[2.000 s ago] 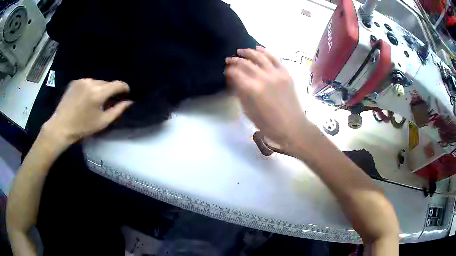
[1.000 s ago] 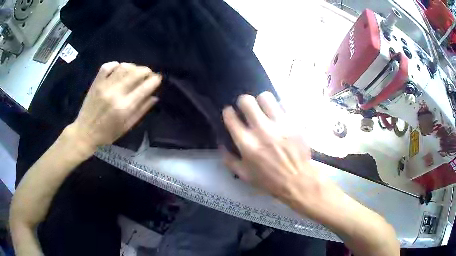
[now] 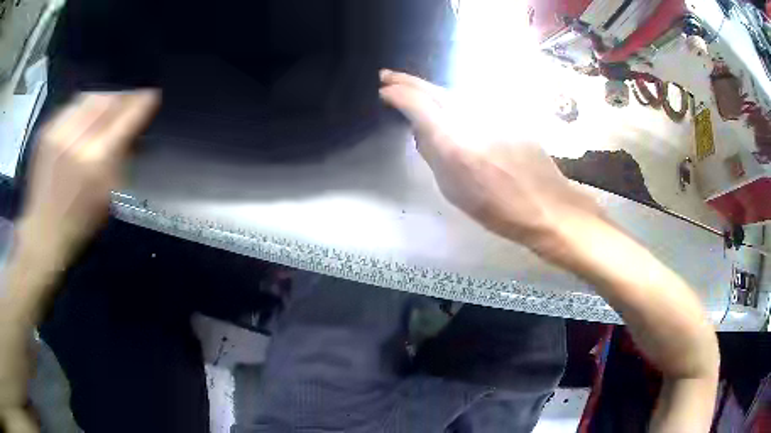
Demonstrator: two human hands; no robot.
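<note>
The black garment (image 3: 262, 76) spreads over the upper left of the white table, its near edge blurred. My left hand (image 3: 84, 152) is blurred at the garment's left side, fingertips at the cloth. My right hand (image 3: 473, 161) is at the garment's right edge, fingers extended, fingertips at the cloth. Whether either hand grips the cloth cannot be told. The garment's far part is cut off by the top edge of the picture.
The red and white machine head (image 3: 626, 21) is cut off at the top right. A measuring tape (image 3: 372, 272) runs along the table's front edge. A dark ragged strip (image 3: 609, 173) lies right of my right hand. Brown rings (image 3: 664, 91) lie behind. My grey-clad lap (image 3: 338, 355) is below.
The view has tilted down. My hands have moved apart. The garment's near edge now lies farther from the measuring tape, with white table showing between them. The white label is no longer seen.
</note>
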